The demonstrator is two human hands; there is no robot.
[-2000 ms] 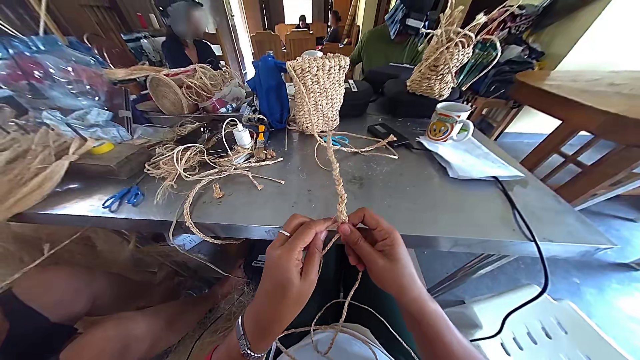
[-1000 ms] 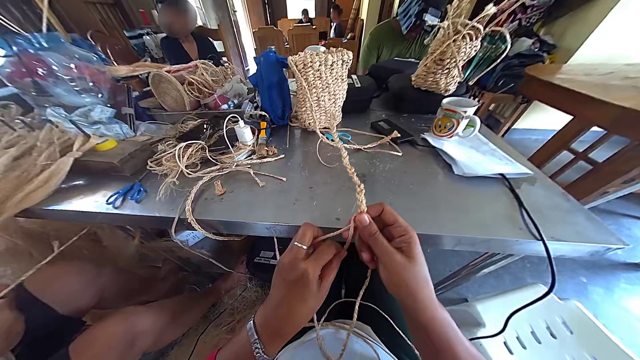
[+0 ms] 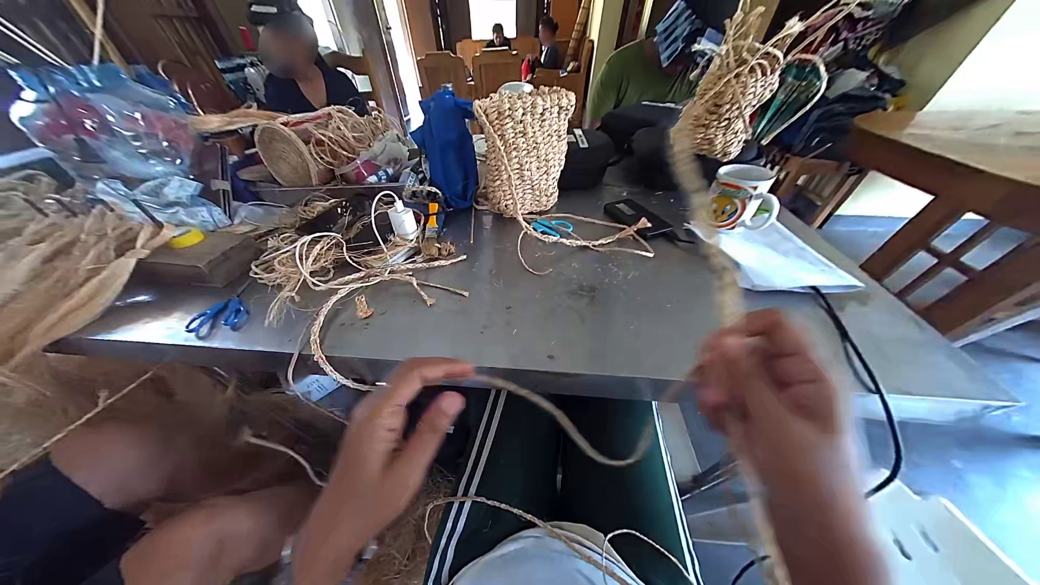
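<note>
My right hand (image 3: pixel 772 390), blurred, is closed on a braided fibre cord (image 3: pixel 699 195) that rises from it past the mug toward the hanging woven piece; its upper end is hard to make out. A thin fibre strand (image 3: pixel 561 418) sags between that hand and my left hand (image 3: pixel 390 463). The left thumb and fingers are apart, with the strand's end at the index fingertip; whether it is gripped is unclear. Behind them a woven fibre basket (image 3: pixel 526 150) stands upright on the metal table (image 3: pixel 520 325). More cord (image 3: pixel 520 513) loops over my lap.
Blue scissors (image 3: pixel 218 317), loose fibre cords (image 3: pixel 325 268) and a white charger (image 3: pixel 402 219) lie at left. Light-blue scissors (image 3: pixel 552 227) are by the basket. A mug (image 3: pixel 741 199) stands on papers (image 3: pixel 788 252) at right, beside a black cable (image 3: pixel 877 406). Several people sit around.
My hands have moved apart; they were together at the braid's lower end. The right hand has gone right with the braid, the left hand has moved left and its fingers have spread.
</note>
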